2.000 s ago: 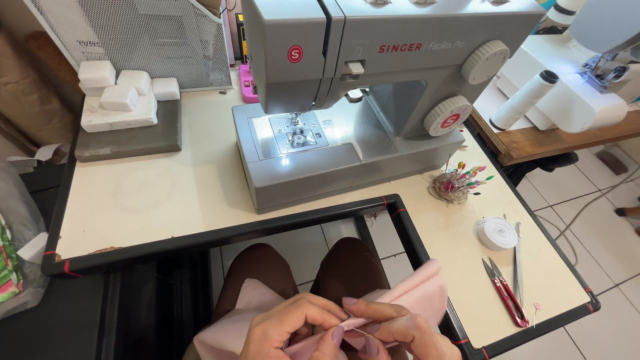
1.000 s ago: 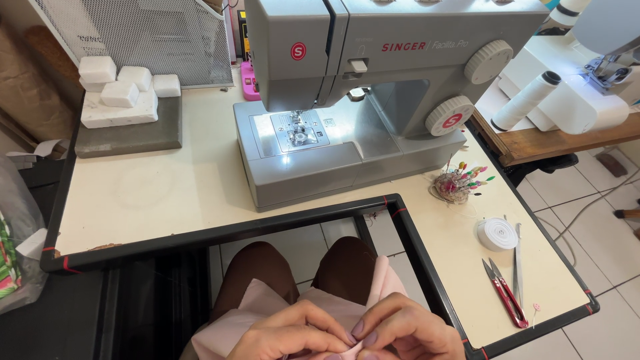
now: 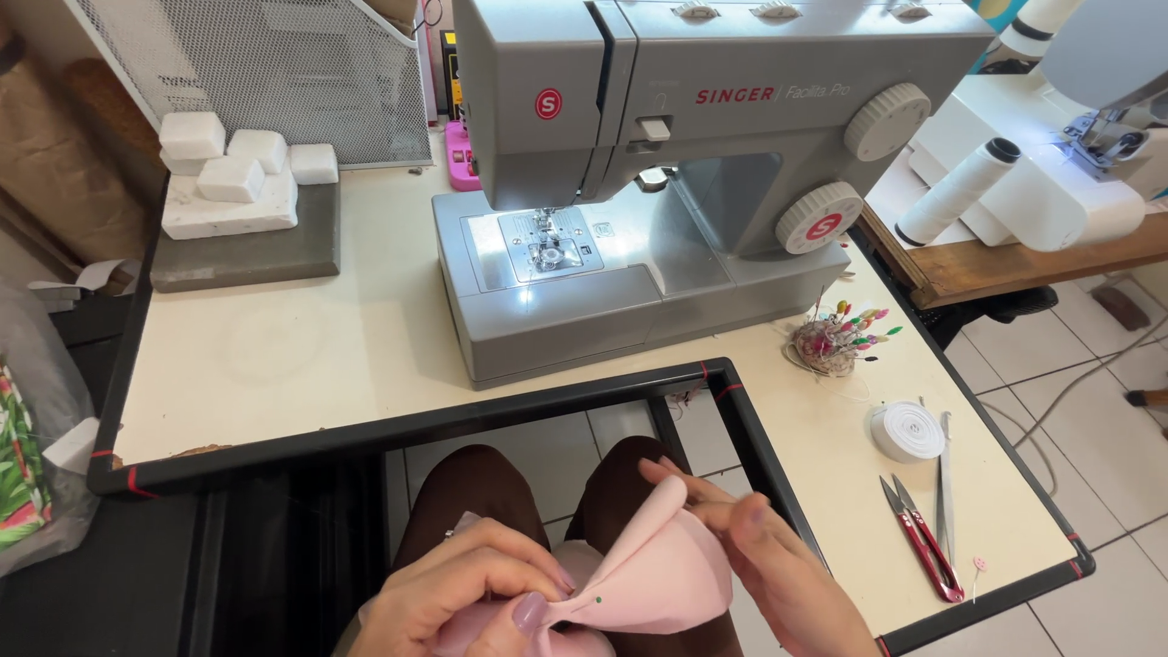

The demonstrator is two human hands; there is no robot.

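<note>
Pink fabric (image 3: 662, 570) lies over my lap, its upper part raised and folded over. My left hand (image 3: 474, 579) pinches the gathered fabric between thumb and fingers. Just right of that pinch, a green-headed pin (image 3: 599, 599) sits in the cloth. My right hand (image 3: 766, 557) is at the fabric's right edge with fingers spread; whether it touches the cloth is hard to tell. Behind my hands stands a grey Singer sewing machine (image 3: 639, 274) with its lamp lit and the needle area bare of cloth.
On the table's right part are a pincushion (image 3: 821, 351), a roll of white tape (image 3: 908, 431), tweezers (image 3: 945, 493), red thread snips (image 3: 922, 543) and a pink-headed pin (image 3: 979, 566). White blocks (image 3: 228, 196) sit at the left. A black table edge (image 3: 411, 415) surrounds the lap cutout.
My hands were close together over the fabric; my right hand has moved away to the right and its fingers have spread. The cloth is lifted and unfolded more, and a green pinhead now shows.
</note>
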